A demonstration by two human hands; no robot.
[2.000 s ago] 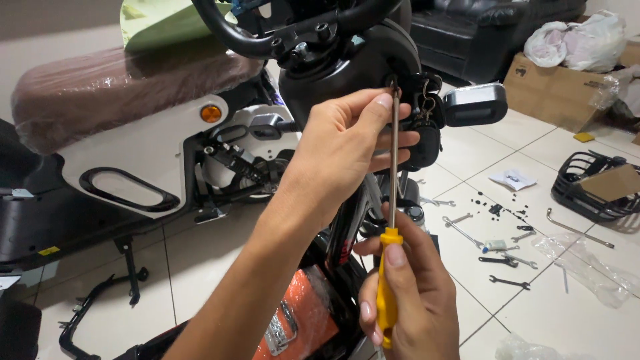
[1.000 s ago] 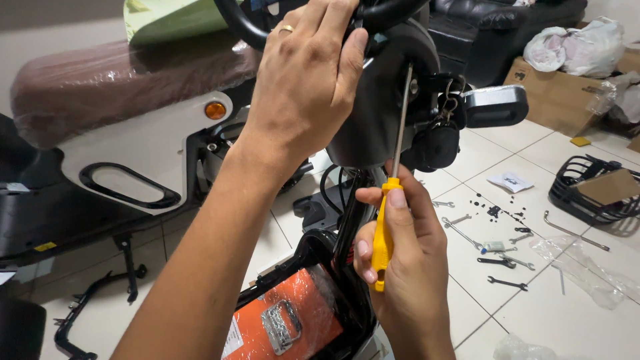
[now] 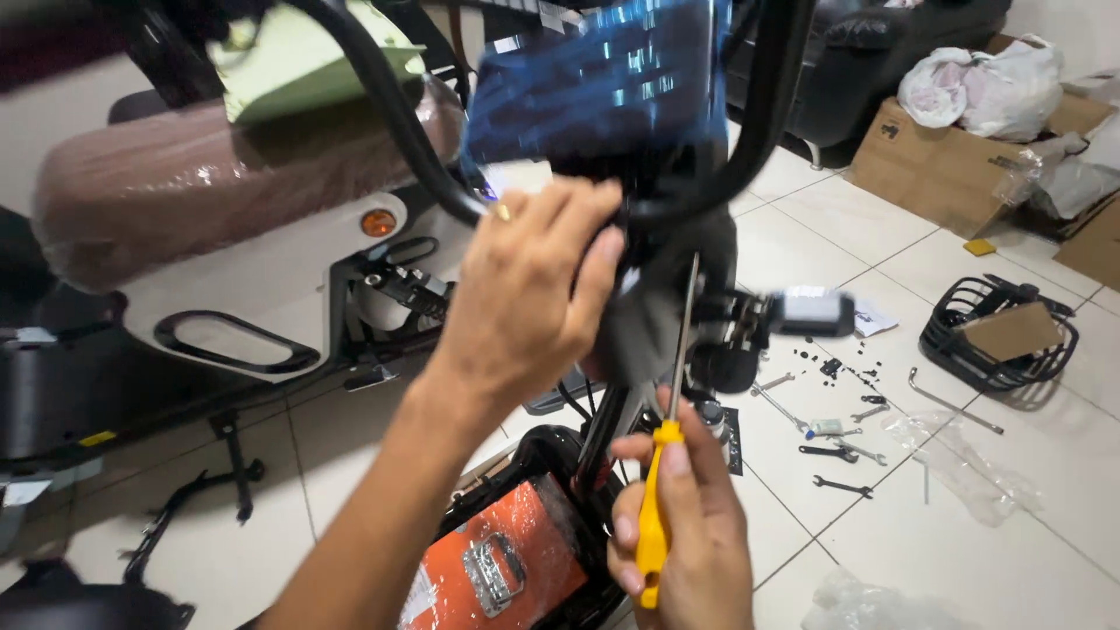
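Observation:
My left hand, with a ring on one finger, grips the black handlebar where it meets the steering head; its fingertips are partly hidden. In my right hand is a screwdriver with a yellow handle, held upright. Its long metal shaft rises to the side of the black plastic head cover, where the tip's exact contact is blurred. Beside the shaft hang keys and a black fob below a small lamp or reflector unit. A display panel in blue film stands above my left hand.
An orange battery with a metal handle lies in the frame below. Wrenches, small black screws or parts and a black basket are on the tiled floor at right. A second vehicle with a wrapped seat stands at left.
My left hand has gone from beside the screwdriver's tip up to the handlebar. The right hand still holds the screwdriver. The handlebar and the film-covered display now show more fully as the view has shifted.

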